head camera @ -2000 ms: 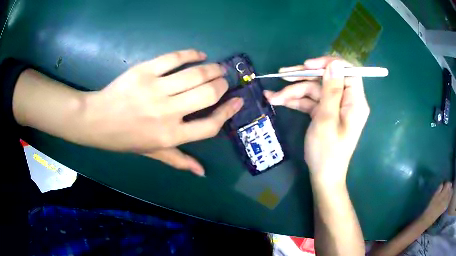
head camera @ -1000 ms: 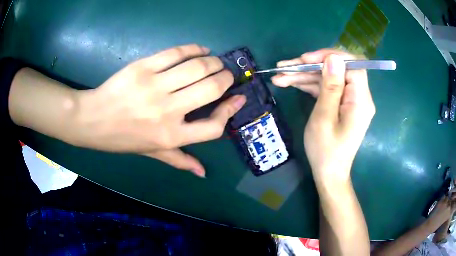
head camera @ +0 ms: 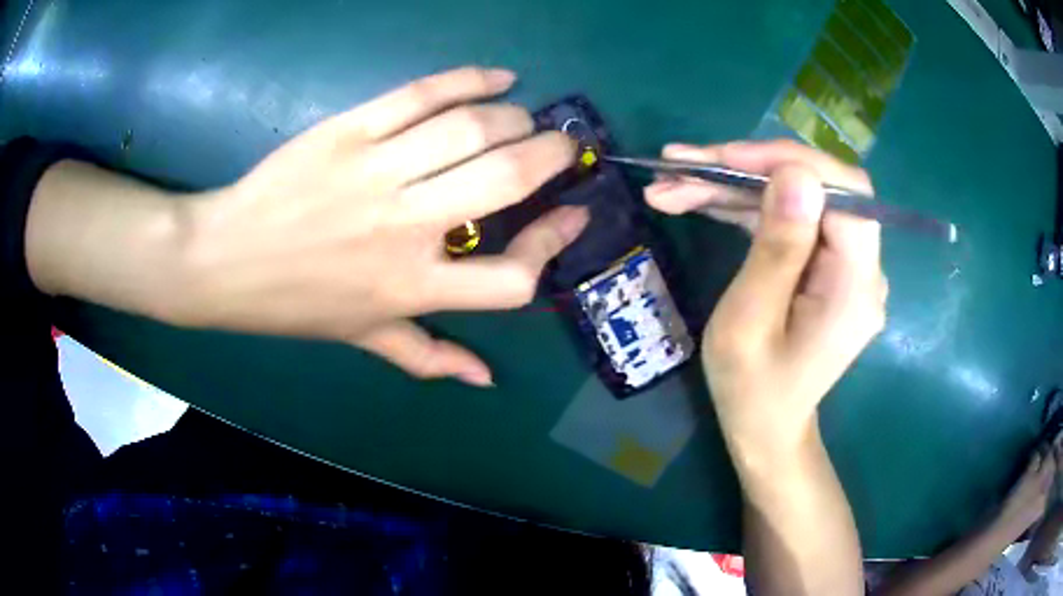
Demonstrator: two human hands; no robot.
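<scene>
A black open phone body (head camera: 606, 221) lies tilted on the green bench, its blue and white circuit board (head camera: 635, 323) at the near end. A small yellow tape piece (head camera: 589, 157) sits by the pale ring at the far end. My left hand (head camera: 408, 210) lies over the phone's left side, fingertips on it, one fingertip beside the yellow piece. My right hand (head camera: 798, 256) holds silver tweezers (head camera: 746, 178) like a pen, their tip just right of the yellow piece; contact cannot be told. A round yellow-gold spot (head camera: 463, 239) shows between my left fingers.
A sheet with rows of yellow-green tape (head camera: 849, 76) lies at the back right of the green bench (head camera: 291, 58). A clear sheet with a yellow patch (head camera: 624, 437) lies just below the phone. Another person's hand (head camera: 1032, 489) and dark parts are at the right edge.
The phone and my left hand have shifted slightly right and away. My left fingertip has come beside the yellow piece. The tweezers' rear end has tilted down. The gold spot between my fingers is newly visible.
</scene>
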